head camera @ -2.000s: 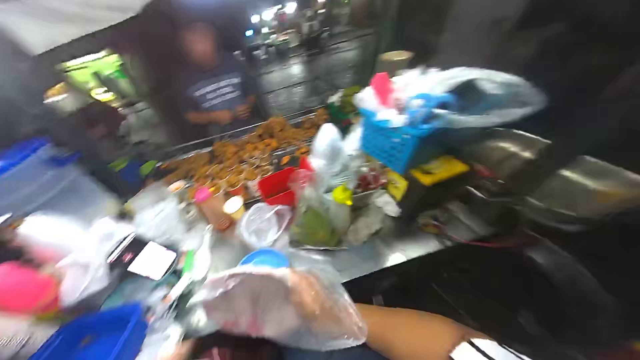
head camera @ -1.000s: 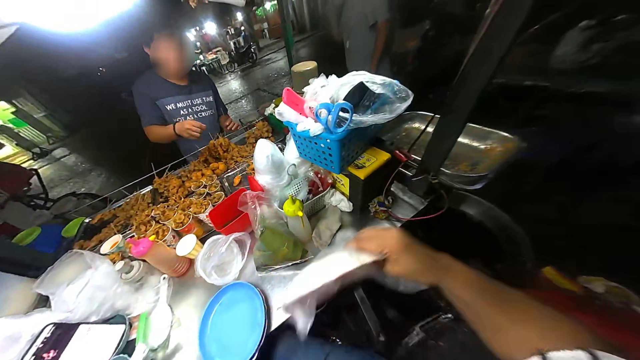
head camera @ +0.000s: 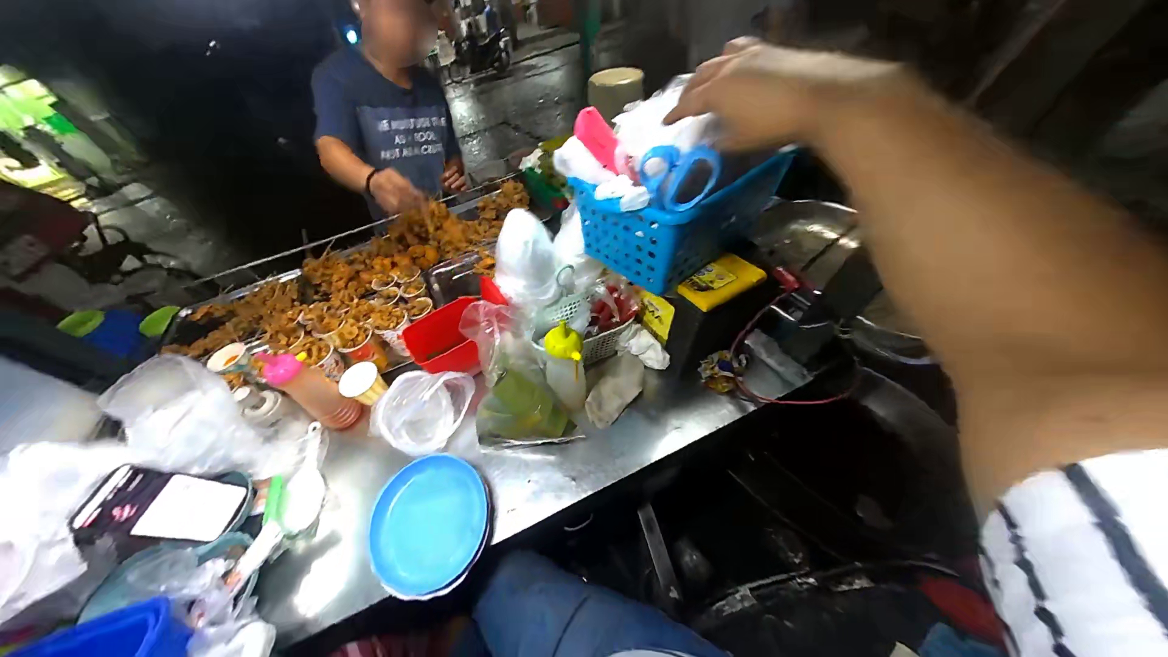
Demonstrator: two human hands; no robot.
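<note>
My right hand point(head camera: 762, 96) reaches over a blue plastic basket point(head camera: 639, 242), its fingers at the white plastic bags point(head camera: 652, 123) heaped inside. Whether the fingers grip a bag is hidden. Blue-handled scissors point(head camera: 680, 178) and a pink plastic item point(head camera: 596, 137) stick up from the basket's near side. My left hand is out of the picture. On the metal counter lie stacked blue plates point(head camera: 429, 525), a clear bag of green contents point(head camera: 520, 406), a yellow-capped squeeze bottle point(head camera: 565, 365) and a pink-capped bottle of sauce point(head camera: 315, 392).
Across the counter a person point(head camera: 388, 119) reaches into trays of fried food point(head camera: 383, 274) with filled paper cups. A phone point(head camera: 160, 506), plastic bags point(head camera: 182, 411) and a blue bin point(head camera: 109, 630) stand at left. A yellow-topped black box point(head camera: 721, 283) sits beneath the basket, near metal pans point(head camera: 812, 237).
My right hand has moved from the clear plastic bag it held low over the counter up to the basket; that bag is out of sight. The person opposite now reaches into the food.
</note>
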